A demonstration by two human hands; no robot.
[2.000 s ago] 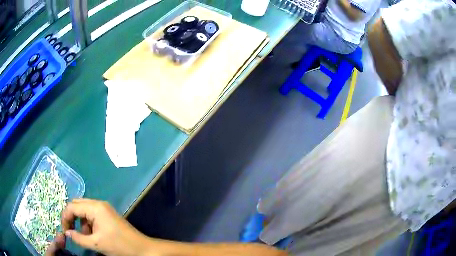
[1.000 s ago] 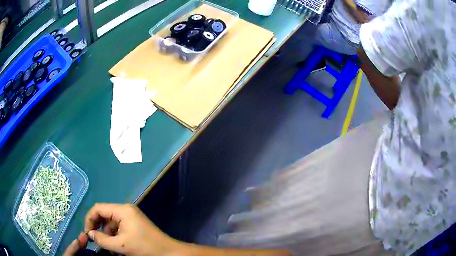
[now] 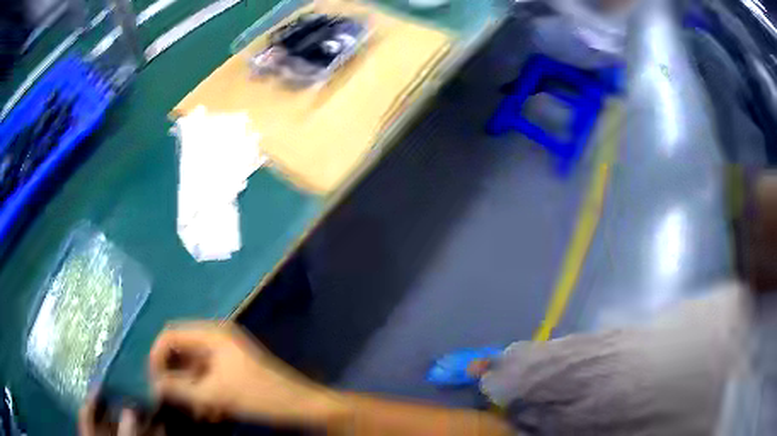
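Note:
The frame is blurred. My right hand (image 3: 209, 366) is bare, at the lower left, with its fingers curled in towards the thumb; whether a small piece is in the fingertips cannot be made out. My left hand (image 3: 111, 419) is cut off by the bottom edge, and only some fingers show. They are at a dark part (image 3: 166, 415), which looks like a black disc, low between the hands and mostly hidden. A clear tray (image 3: 132, 285) with a heap of small pale-green pieces (image 3: 85, 315) lies on the bench just beyond my hands.
A white sheet (image 3: 207, 192) lies beside tan cardboard (image 3: 341, 128), which bears a clear box of black parts (image 3: 311, 43). A blue bin (image 3: 64, 136) is at the left. A person's pale clothing (image 3: 630, 366), a blue stool (image 3: 554, 102) and a yellow floor line (image 3: 579, 247) are right.
The view has shifted and blurred. The person at the right has moved, uncovering more floor and a blue shoe-like item. My right hand is still beside the tray, its fingers now less distinct.

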